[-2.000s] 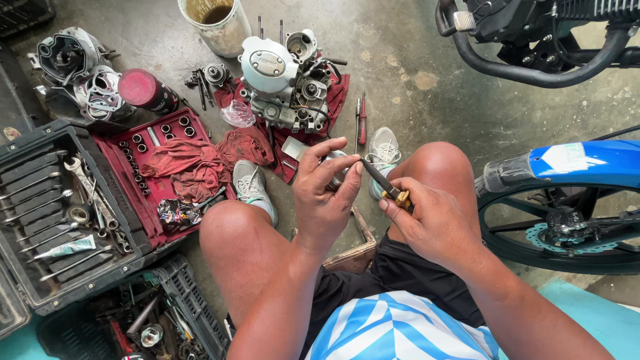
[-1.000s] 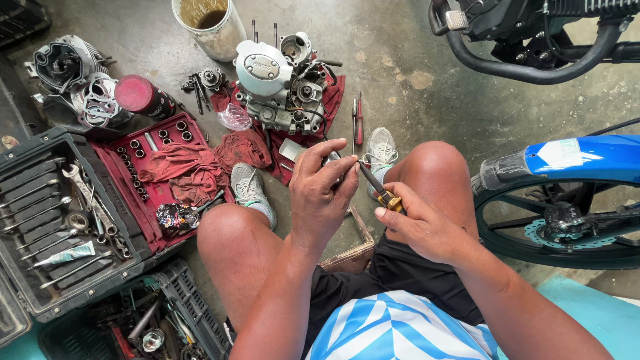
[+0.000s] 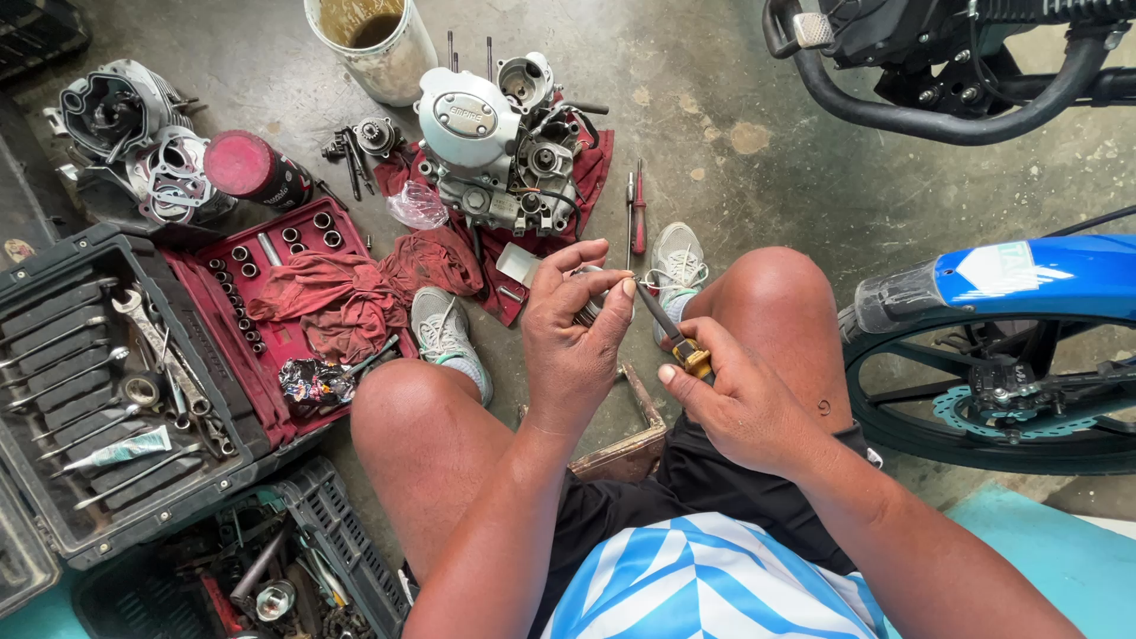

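My right hand grips the yellow-and-black handle of a dark-bladed tool, perhaps a file or screwdriver. Its tip meets the thumb and forefinger of my left hand, which pinch something too small to identify. A round metal part shows behind my left fingers, partly hidden. Beyond my hands, a motorcycle engine rests on a red cloth. A red-handled screwdriver lies right of the engine, beside another slim tool.
At left are an open toolbox of wrenches, a red socket case with red rags, and a plastic crate of parts. A bucket stands behind the engine. A blue-fendered motorcycle wheel is at right.
The tool's blade tip has shifted slightly at my left fingertips. My left thumb and forefinger are now extended closer to the tip. Both hands stay in about the same place.
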